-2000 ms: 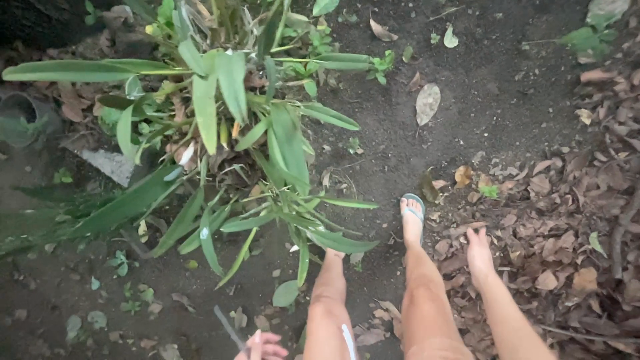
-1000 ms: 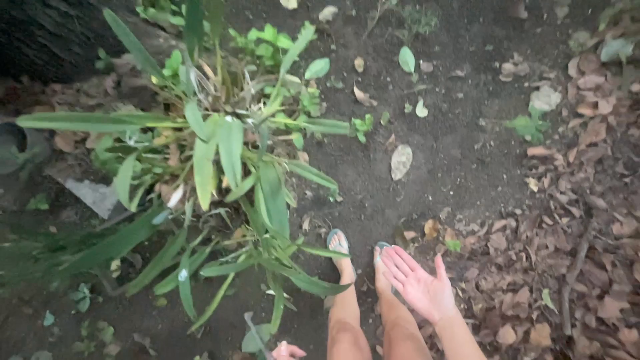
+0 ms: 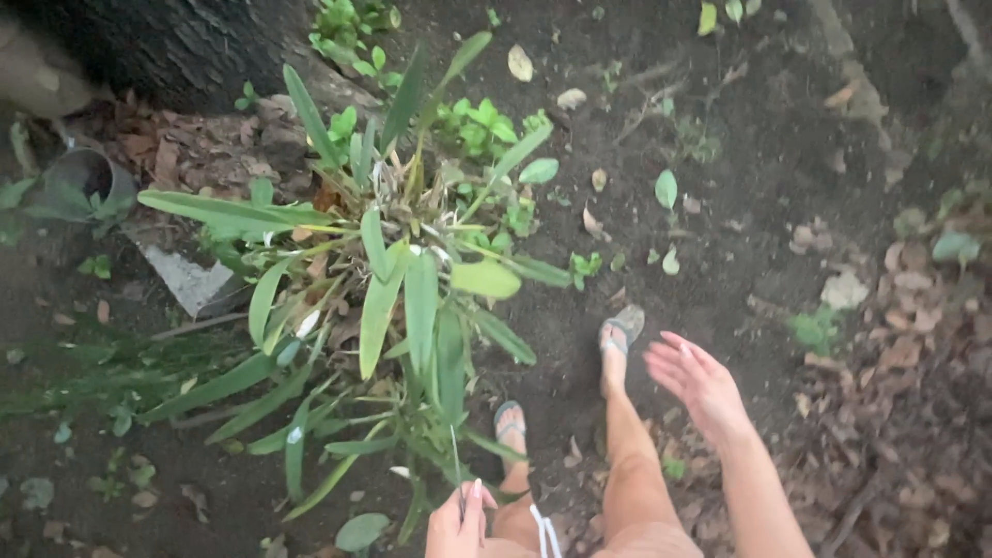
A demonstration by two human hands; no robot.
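My left hand point(image 3: 459, 521), at the bottom edge, is closed on a thin metal tool point(image 3: 456, 457), seen edge-on; it could be a knife blade, but its kind is not clear. The tip points up toward the lower leaves of a broad-leaved plant point(image 3: 421, 306), which looks like an orchid clump. Whether tip and leaves touch, I cannot tell. My right hand point(image 3: 701, 387) is held out over the ground beside my right foot, palm partly turned inward, fingers extended and slightly blurred, with nothing in it.
A tree trunk point(image 3: 178, 46) rises at the upper left. Near it lie a round pot-like container point(image 3: 89, 186) and a grey angular slab point(image 3: 190, 280). My sandalled feet point(image 3: 616, 333) stand on dark soil right of the plant. Dry leaves point(image 3: 891, 465) cover the lower right.
My right hand has turned from palm up with spread fingers to partly sideways. My left hand and the thin tool show more fully. My right foot has stepped forward. The view has shifted.
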